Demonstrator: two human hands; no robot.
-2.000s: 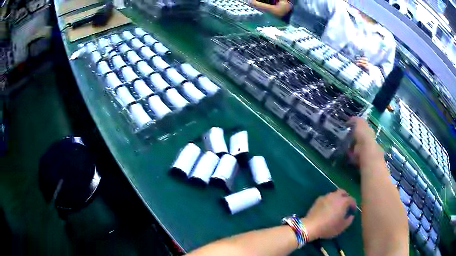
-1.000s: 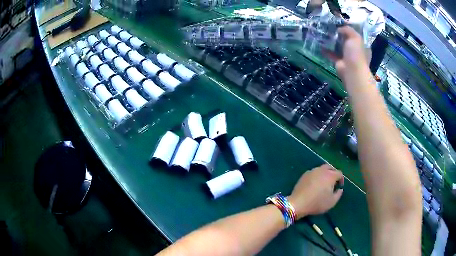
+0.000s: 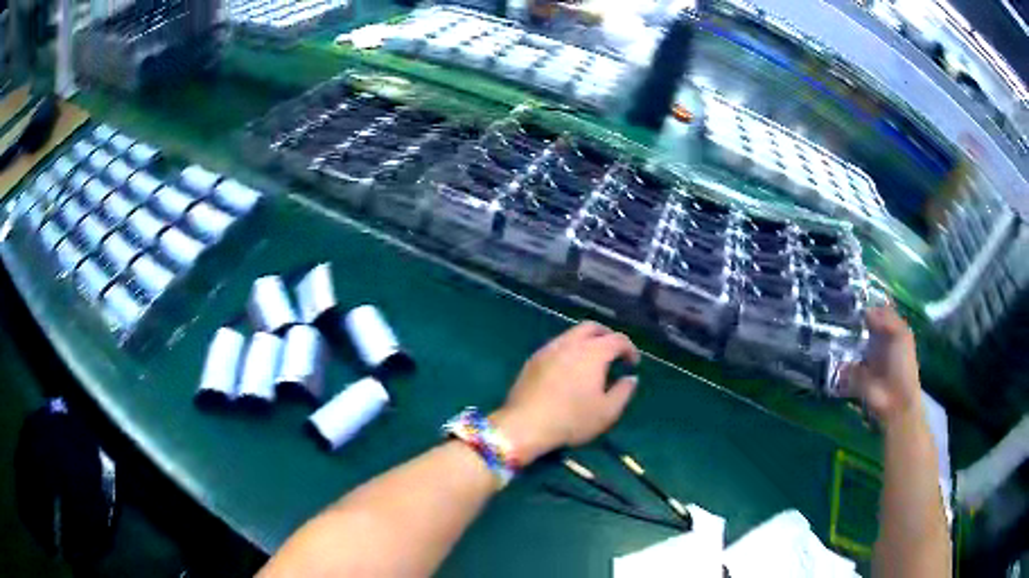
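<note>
A clear blister tray with dark contents (image 3: 666, 254) lies along the far side of the green mat. My right hand (image 3: 888, 359) is shut on its right end; the fingertips are partly hidden and blurred. My left hand (image 3: 573, 384), with a beaded bracelet, hovers over or rests on the mat in front of the tray. Its thumb and forefinger are apart with a dark gap between; I see nothing held. Several loose white housings with black ends (image 3: 301, 359) lie left of my left hand, outside any tray.
A tray of white housings (image 3: 130, 231) is at the left. Thin dark sticks with pale bands (image 3: 632, 465) lie below my left hand, near white wipes (image 3: 779, 550). Yellow marking tape (image 3: 836, 497) is at the right. More white-filled trays (image 3: 508, 51) stand beyond. A dark stool (image 3: 62, 485) is lower left.
The view has turned right. My right hand lifted a clear tray and has now lowered it at the right part of the far row. My left hand stays near the sticks; the loose housings look unmoved.
</note>
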